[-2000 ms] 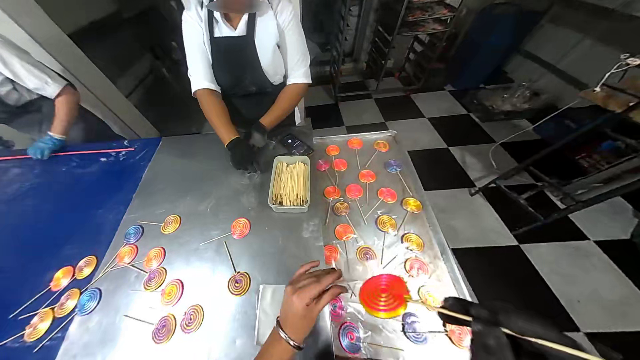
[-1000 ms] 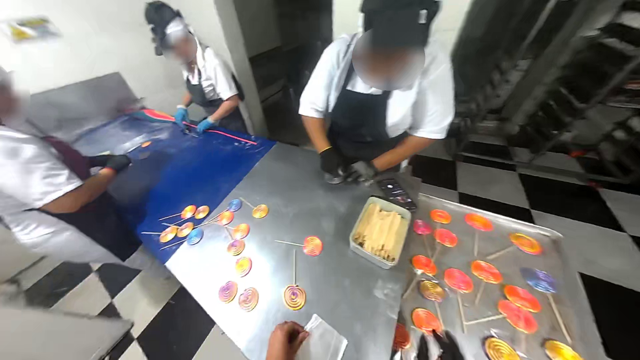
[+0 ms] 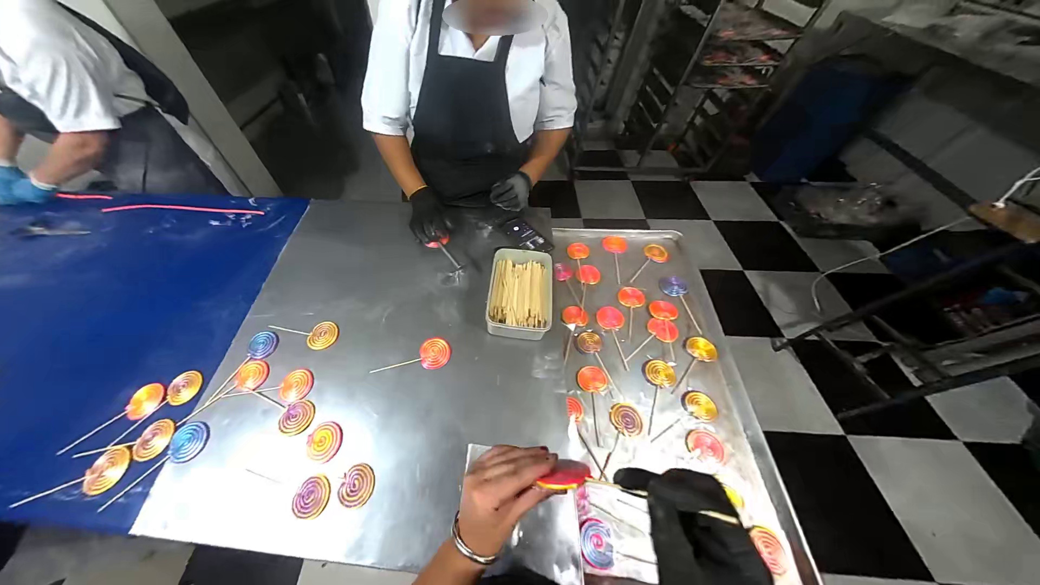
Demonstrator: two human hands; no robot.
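Observation:
My left hand (image 3: 501, 491), bare with a metal bangle, pinches the edge of a red and yellow swirl lollipop (image 3: 563, 475). My right hand (image 3: 691, 520), in a black glove, grips that lollipop's wooden stick. Both are over the near left edge of a metal tray (image 3: 735, 382) holding many swirl lollipops. A white sheet (image 3: 479, 453) lies partly beneath my left hand. Farther away, a plastic tub (image 3: 520, 331) of wooden sticks (image 3: 520, 292) stands beside the tray. More lollipops, such as an orange one (image 3: 435, 353), lie on the metal table (image 3: 390, 422).
Across the table a co-worker's gloved hand (image 3: 428, 215) holds a lollipop by a phone (image 3: 524, 234). A second co-worker in blue gloves (image 3: 23, 187) stands at the blue mat (image 3: 146, 292), where a red candy rope (image 3: 183, 210) lies. Racks (image 3: 731, 73) stand behind.
Two seconds ago my left hand was apart from the lollipop held in my right; now its fingers pinch the candy. The view swung up and left, then back.

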